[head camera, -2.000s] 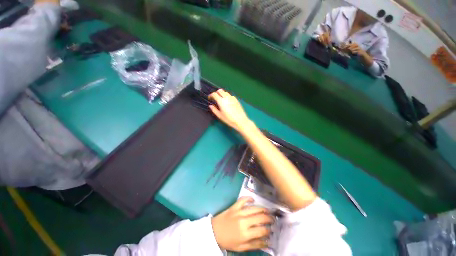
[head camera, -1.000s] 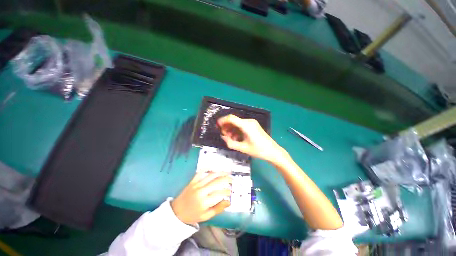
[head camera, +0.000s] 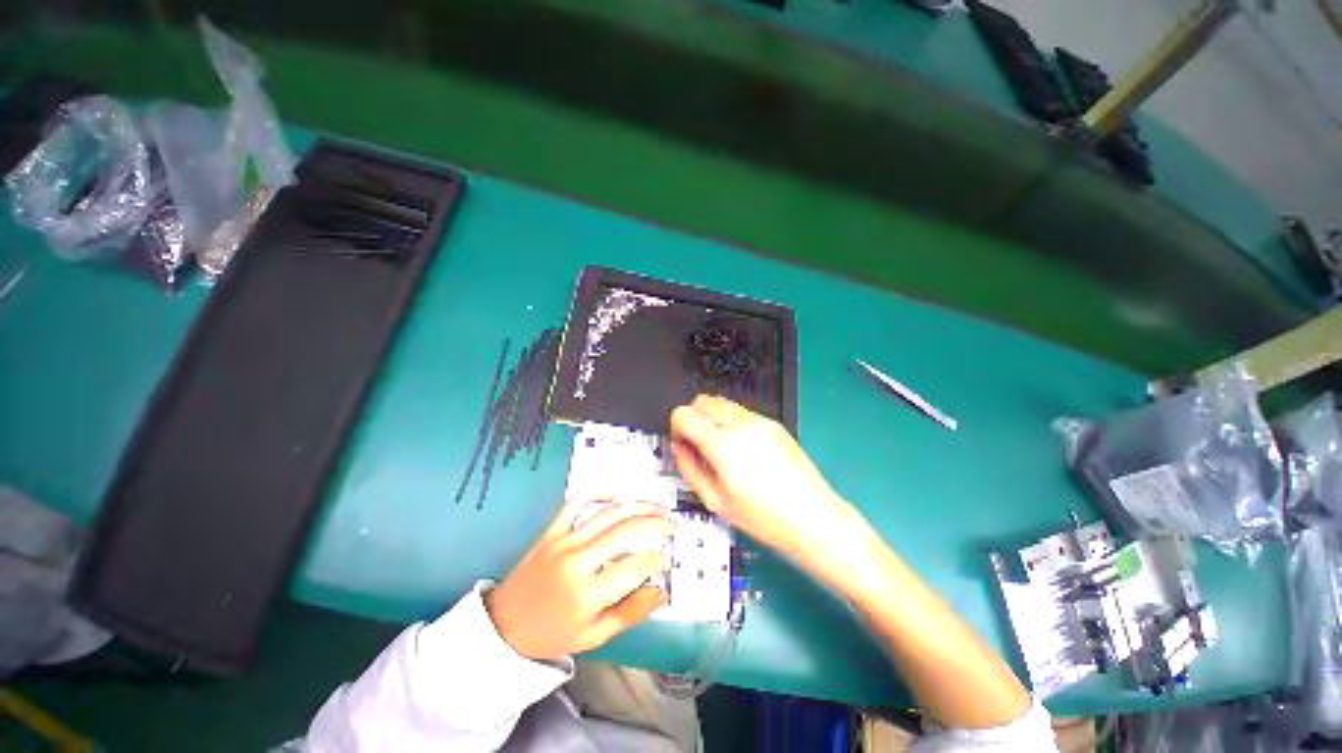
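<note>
A white-silver fixture plate (head camera: 704, 566) lies on the green mat in front of me. My left hand (head camera: 586, 574) rests on its left part, fingers bent; whether it grips anything is hidden. My right hand (head camera: 732, 461) is over the plate's upper right part, fingertips pinched together; any small part between them is too small to tell. Just behind is a square black tray (head camera: 630, 394) with tiny bright parts (head camera: 601, 327) along its left and top edges and a pile of small dark parts (head camera: 724, 350) at its right.
Black strips (head camera: 515, 412) lie left of the square tray. A long black tray (head camera: 250, 412) with strips at its far end lies further left, beside clear bags (head camera: 91, 184). Tweezers (head camera: 904, 393), a second fixture (head camera: 1111, 603) and a plastic bag (head camera: 1177, 464) are at the right.
My right hand has moved from the long tray's far end to above the square tray, then down to the fixture plate. My left hand has stayed on the plate. The view has turned to the right.
</note>
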